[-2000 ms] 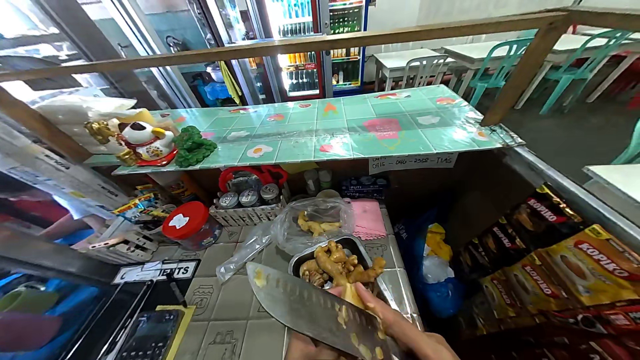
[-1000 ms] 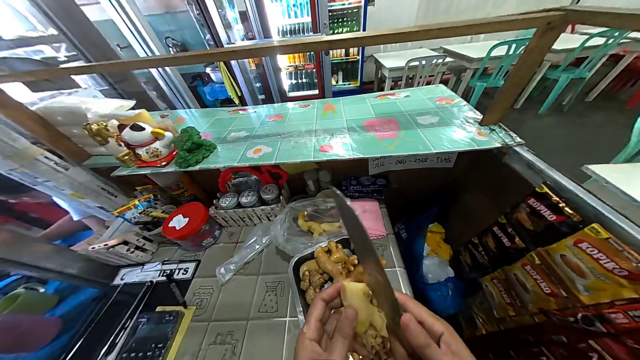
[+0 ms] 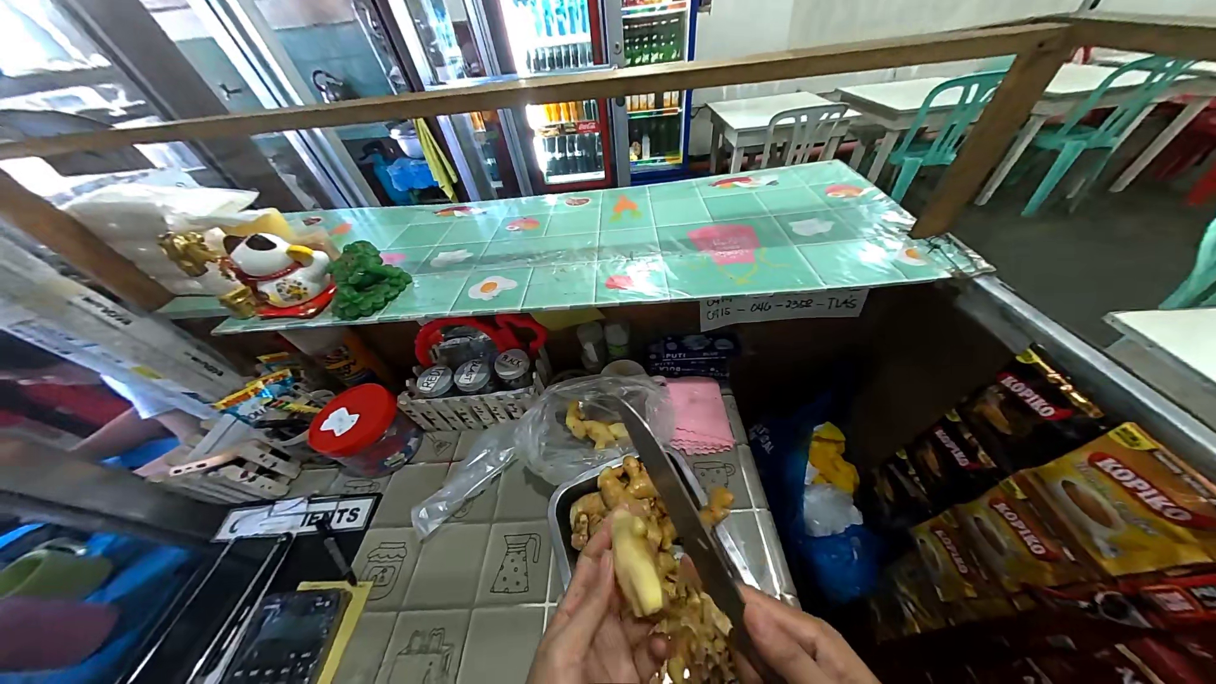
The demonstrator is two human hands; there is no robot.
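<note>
My left hand [image 3: 594, 617] holds a peeled piece of ginger root [image 3: 636, 560] at the bottom centre. In my right hand [image 3: 798, 641] is a large knife [image 3: 689, 513], its blade slanting up and to the left, just right of the peeled piece. Beneath both hands lies a metal tray [image 3: 560, 518] with unpeeled ginger [image 3: 627, 484] at its far end and brown peelings [image 3: 698, 627] nearer to me. Behind the tray, a clear plastic bag [image 3: 546, 432] holds more ginger [image 3: 594, 427]. The knife's handle is hidden in my right hand.
The tiled counter [image 3: 446, 560] bears a red-lidded jar [image 3: 361, 427], a basket of lidded containers [image 3: 475, 408], a pink cloth [image 3: 698, 415] and a phone [image 3: 285, 636]. A raised shelf [image 3: 589, 247] crosses behind. Coffee packets [image 3: 1121, 503] hang at right; a person's arm [image 3: 176, 432] shows at far left.
Two seconds ago the blade lay low across the tray, pointing left; one second ago it pointed up beside the ginger. It still points up and left now, and the peeled piece has tilted in my left hand.
</note>
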